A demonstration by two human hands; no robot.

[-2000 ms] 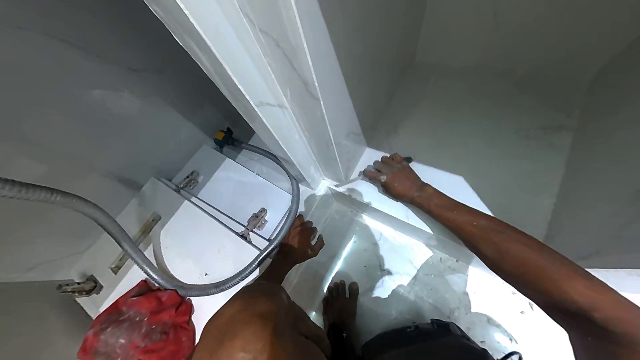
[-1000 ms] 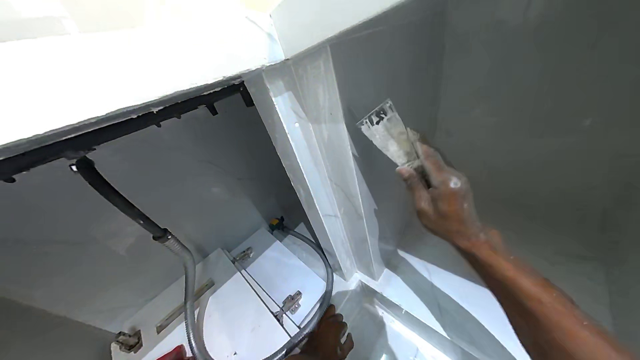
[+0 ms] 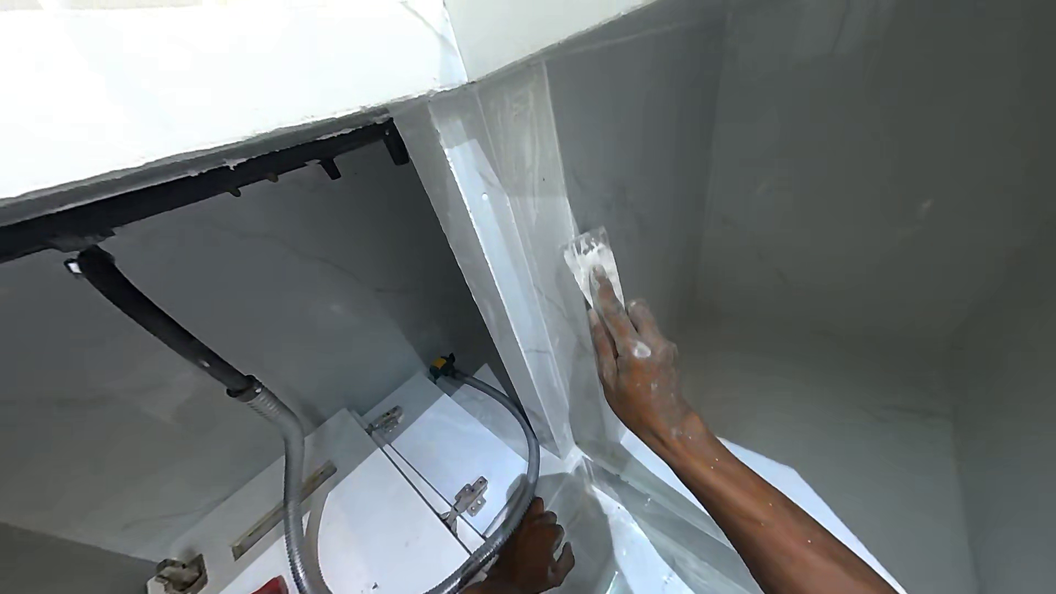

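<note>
My right hand [image 3: 643, 371], dusted with white, grips a putty knife [image 3: 592, 257] whose blade is smeared with white paste. The blade lies against the edge of the pale marbled partition [image 3: 528, 206], where it meets the grey wall. At the lower middle, my left hand [image 3: 532, 553] is beside the bend of a grey hose [image 3: 535, 462], fingers curled and partly cut off by the frame. Whether it holds or leans on anything is hidden. White cabinet panels with metal hinges [image 3: 470, 497] lie to its left.
A white slab edge [image 3: 247, 82] crosses overhead at upper left, with a black rail [image 3: 190, 181] under it. A black pipe [image 3: 157, 322] runs down into a corrugated grey hose [image 3: 285, 421]. A yellow-and-black fitting [image 3: 442, 365] sits near the back corner. Something red shows at the bottom edge.
My right hand has risen from the ledge at the partition's foot, and its putty knife now touches the partition edge. The view has tilted upward. My left hand remains low beside the hose.
</note>
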